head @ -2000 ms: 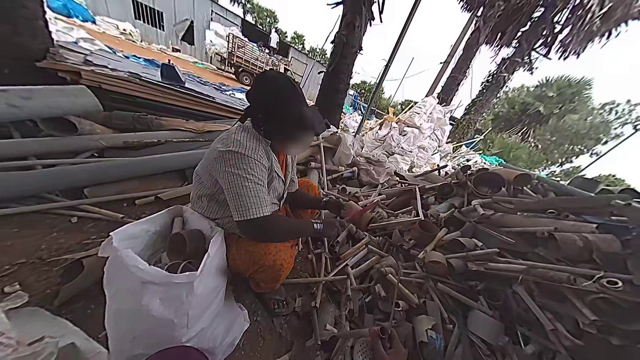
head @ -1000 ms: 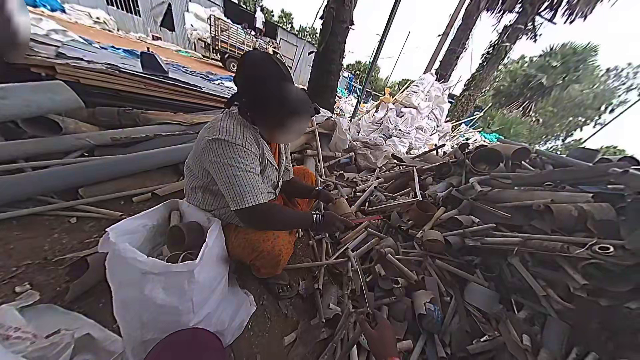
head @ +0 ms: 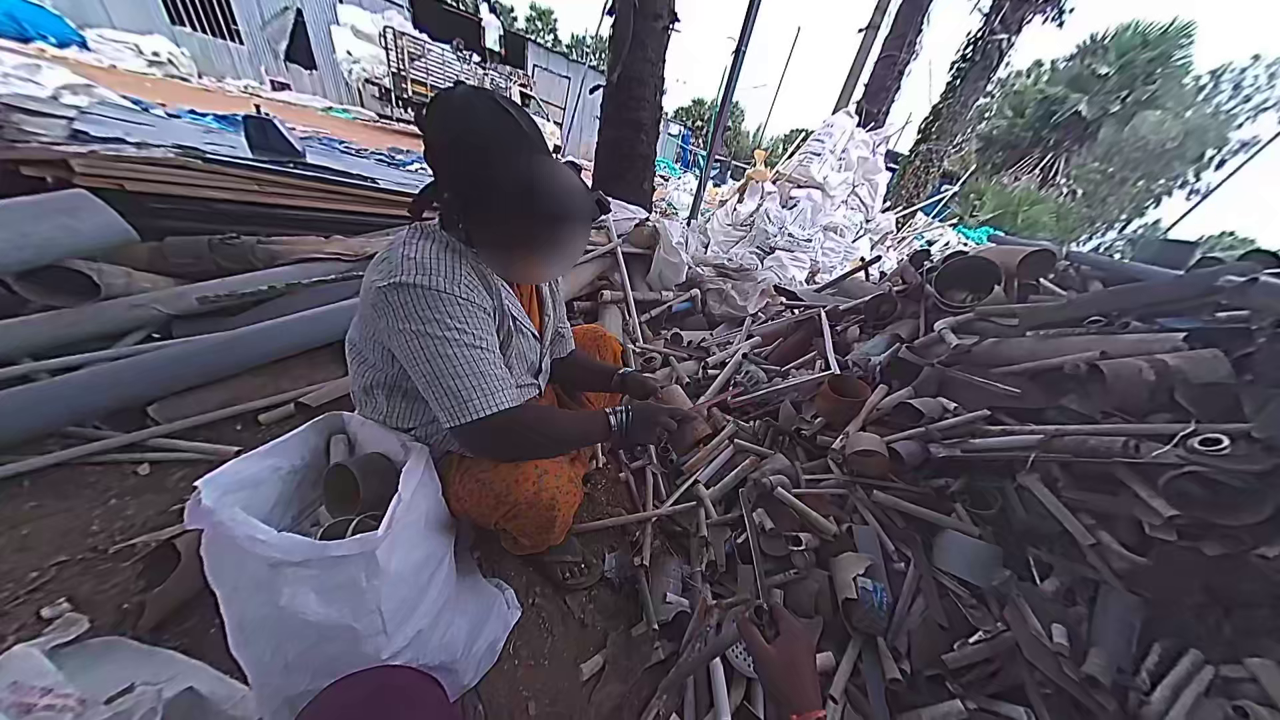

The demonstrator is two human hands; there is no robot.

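Observation:
At the bottom edge, my right hand point(head: 785, 655) reaches over the scrap pipe heap, its fingers closed around the lower end of a long thin rod point(head: 752, 540) that points away from me. Whether the rod is a tool or a scrap piece cannot be told. Beneath and beside the hand lie broken pipe pieces and a white perforated piece point(head: 740, 658). Out of view is my left hand. To the left, an open white woven sack point(head: 300, 590) holds short pipe sections, among them a wide grey-brown one point(head: 360, 484).
A co-worker point(head: 450, 340) squats beside the sack, both hands at a pipe piece point(head: 690, 430) on the heap. Long grey pipes point(head: 180, 385) lie at the left. Full white sacks point(head: 800, 210) and tree trunks point(head: 630, 110) stand behind. A purple rounded surface point(head: 380, 695) shows at the bottom.
The co-worker's hands have shifted a little over the heap. The thin rod at my right hand stands out more plainly than two seconds ago.

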